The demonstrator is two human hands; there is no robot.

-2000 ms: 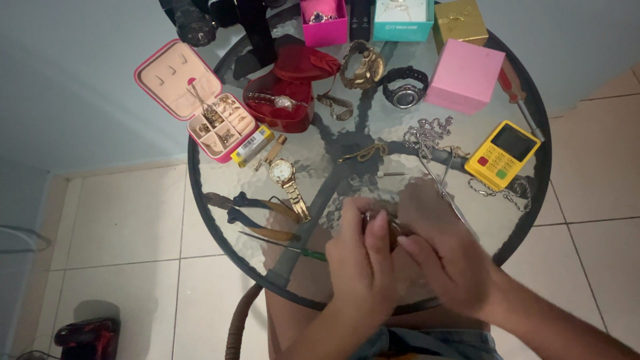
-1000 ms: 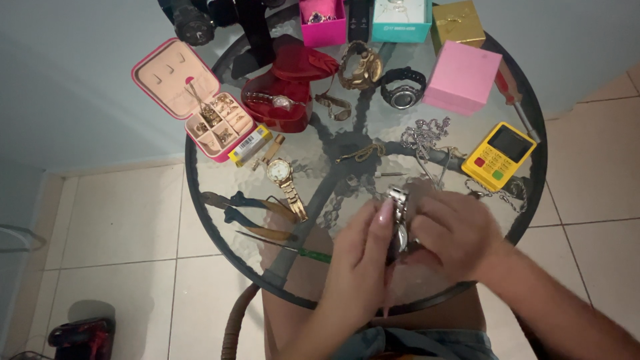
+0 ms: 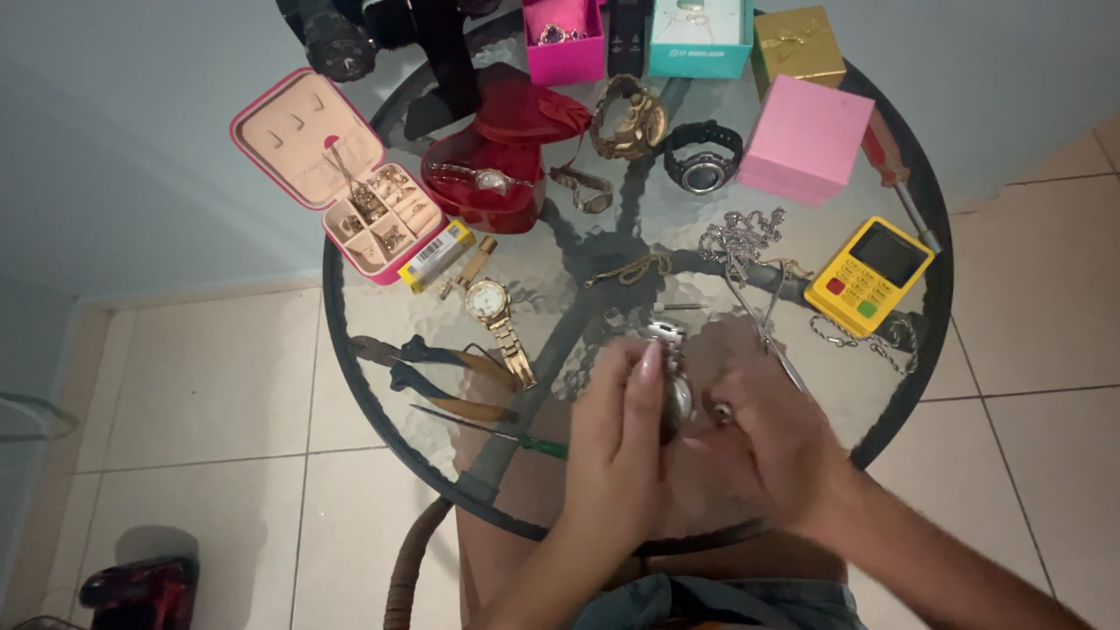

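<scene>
My left hand (image 3: 626, 429) grips a silver metal wristwatch (image 3: 678, 389) over the near part of the glass table, thumb along its band. Just to its right, my right hand (image 3: 770, 429) is curled, blurred, with a small metal piece (image 3: 723, 413) at its fingers; what that piece is, I cannot tell. Beyond the hands lie a small screwdriver bit (image 3: 681, 307), a gold chain (image 3: 630, 269) and silver tweezers (image 3: 770, 328). A gold wristwatch (image 3: 488, 301), pliers (image 3: 455, 354) and a green-handled screwdriver (image 3: 534, 444) lie left of my left hand.
Around the glass table's rim (image 3: 385, 446) stand an open jewelry case (image 3: 385, 280), a red heart-shaped box (image 3: 490, 210), a pink box (image 3: 805, 140) and a yellow card reader (image 3: 869, 276). A silver chain (image 3: 744, 241), a black watch (image 3: 703, 171) and a red-handled screwdriver (image 3: 888, 157) lie farther back.
The silver watch, mostly hidden in my hands two seconds ago, shows more plainly. My right hand has come away from it to the right.
</scene>
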